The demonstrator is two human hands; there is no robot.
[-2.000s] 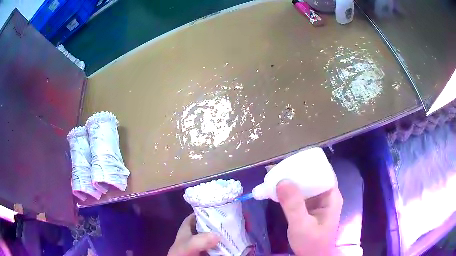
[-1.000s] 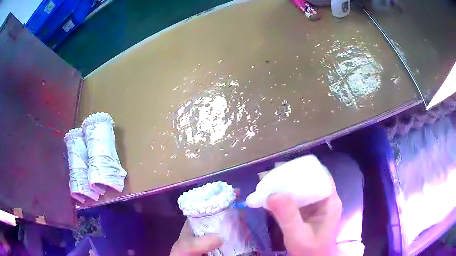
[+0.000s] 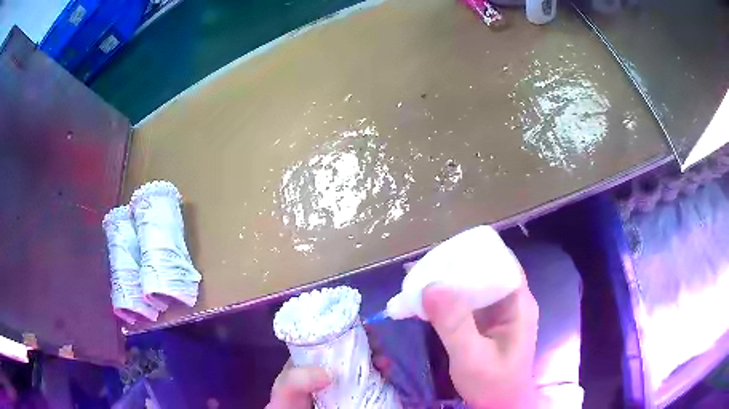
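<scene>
A white tubular piece with a bumpy ruffled rim on top stands slightly tilted below the board's near edge. My left hand is closed around its lower part and is partly cut off by the bottom edge. My right hand holds a white squeeze bottle tilted down to the left. Its thin blue nozzle points at the tube's right side just under the ruffled rim; whether it touches cannot be told. Two more white tubular pieces stand or lie side by side at the board's left end, pinkish ends towards me.
The tan board has shiny spots. A dark red-stained panel bounds it at left. A pink tube and small white bottle are at the back right. Blue crates stand beyond the green belt. White pieces show at lower right.
The held tube has moved left and its rim has turned slightly. The bottle first dipped, then rose a little and shifted left with the nozzle. The view has shifted slightly.
</scene>
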